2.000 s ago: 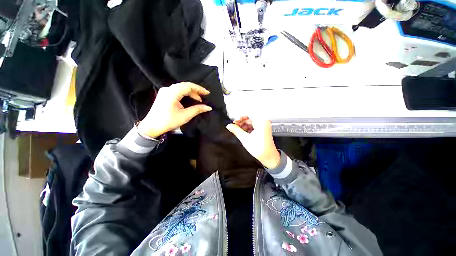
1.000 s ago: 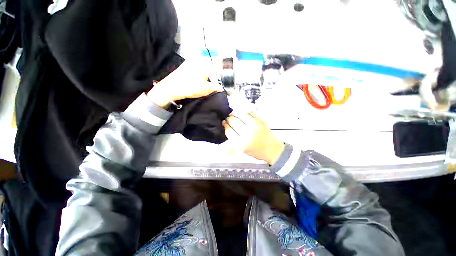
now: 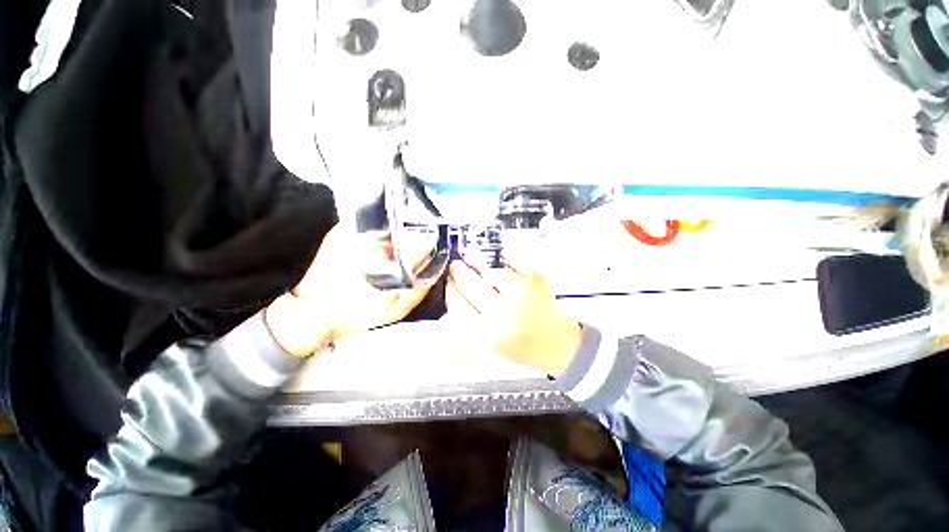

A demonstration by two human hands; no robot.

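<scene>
The black garment (image 3: 167, 177) is heaped at the left of the table, and a small part of it shows under and between my hands. My left hand (image 3: 349, 286) lies on the garment edge at the sewing machine's needle area, partly hidden by the machine head (image 3: 380, 208). My right hand (image 3: 515, 312) is just right of it, with its fingertips at the garment edge near the presser foot area. The foot and needle are too blurred and overexposed to tell.
The white machine arm (image 3: 666, 114) with a blue stripe spans the back. Red and orange scissors handles (image 3: 651, 231) show partly below it. A flat black rectangle (image 3: 872, 293) lies at the right. The ruler-marked table edge (image 3: 458, 405) runs across the front. A handwheel part (image 3: 931, 244) is at the far right.
The view has leaned in over the machine. Both hands have moved with the garment edge from the table's front to the needle area, and most of the black edge is now hidden.
</scene>
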